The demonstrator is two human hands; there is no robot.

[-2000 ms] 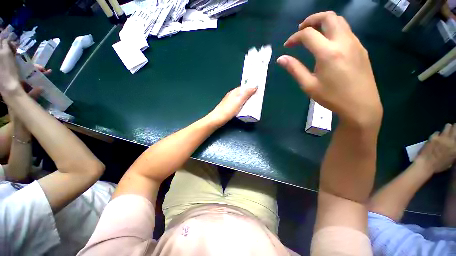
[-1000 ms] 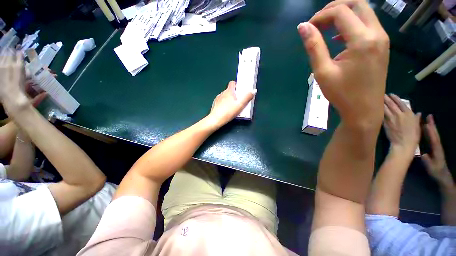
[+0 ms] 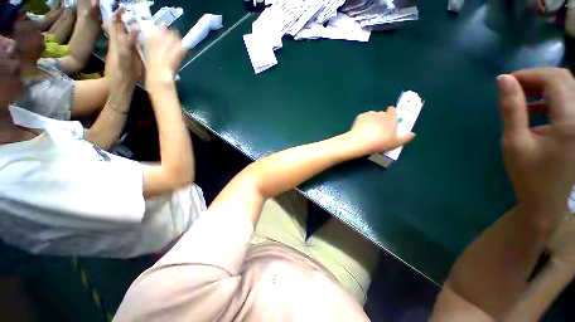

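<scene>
A slim white folding carton (image 3: 408, 113) lies on the dark green table, its far end pointing away and a little right. My left hand (image 3: 377, 131) is closed around its middle, with the thumb across the near part. My right hand (image 3: 542, 119) is raised above the table at the right edge, cut off by the frame, with its thumb and fingers apart. I see nothing between its fingertips.
A fanned pile of leaflets (image 3: 302, 19) lies at the far centre-left. A white wrapped product (image 3: 202, 30) lies left of it. Neighbours' arms work at the upper left. Another person's forearm (image 3: 561, 264) is at the lower right.
The view has turned to the left, so things appear further right. My left hand still holds the carton, which appears more tilted. The second carton beside my right hand is out of view.
</scene>
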